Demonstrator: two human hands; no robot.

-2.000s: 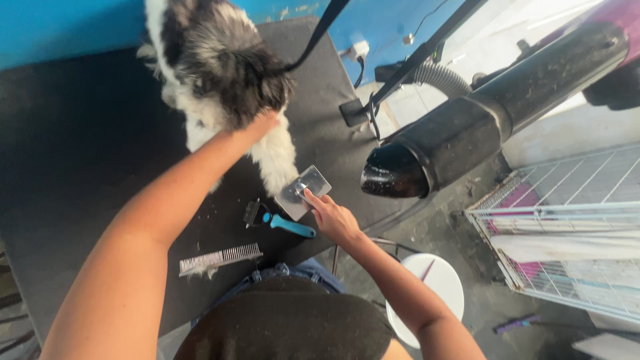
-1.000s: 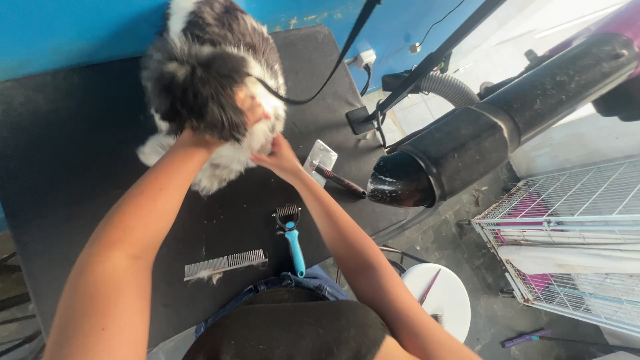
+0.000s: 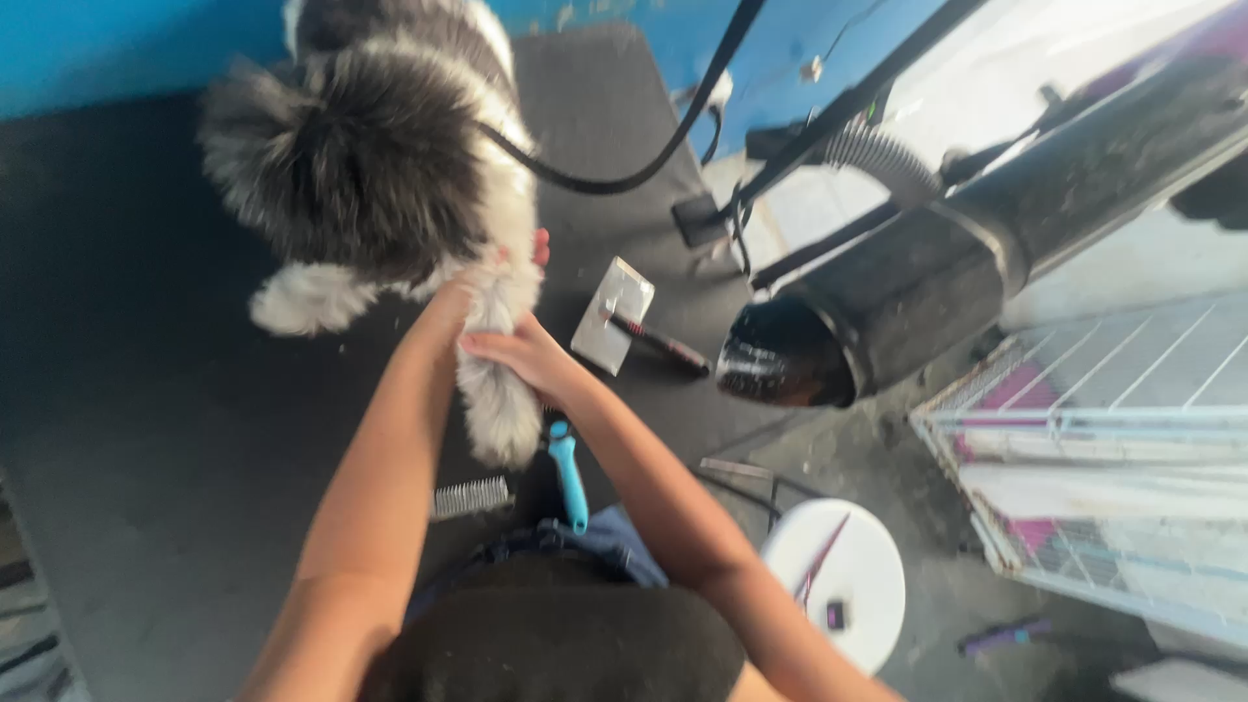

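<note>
A grey, black and white long-haired dog (image 3: 361,156) is on the black grooming table (image 3: 195,419), with a black lead running from its neck. My right hand (image 3: 522,356) is closed around one white front leg, its thumb across the fur. My left hand (image 3: 468,283) is at the upper part of that leg, mostly hidden by fur; its grip cannot be made out. A slicker brush (image 3: 614,317) lies to the right of my right hand. Below the paw are a blue-handled dematting rake (image 3: 567,480), its head partly hidden, and a metal comb (image 3: 472,496).
The black nozzle of a pet dryer (image 3: 799,351) juts in over the table's right edge, beside a black arm and a grey ribbed hose (image 3: 882,161). A round white stool (image 3: 848,575) holds a pink tool. A white wire cage (image 3: 1092,458) stands at the right.
My right hand has let go of the slicker brush and now grasps the dog's leg. The brush lies on the table. The dog's front leg now stretches toward me, over the rake's head.
</note>
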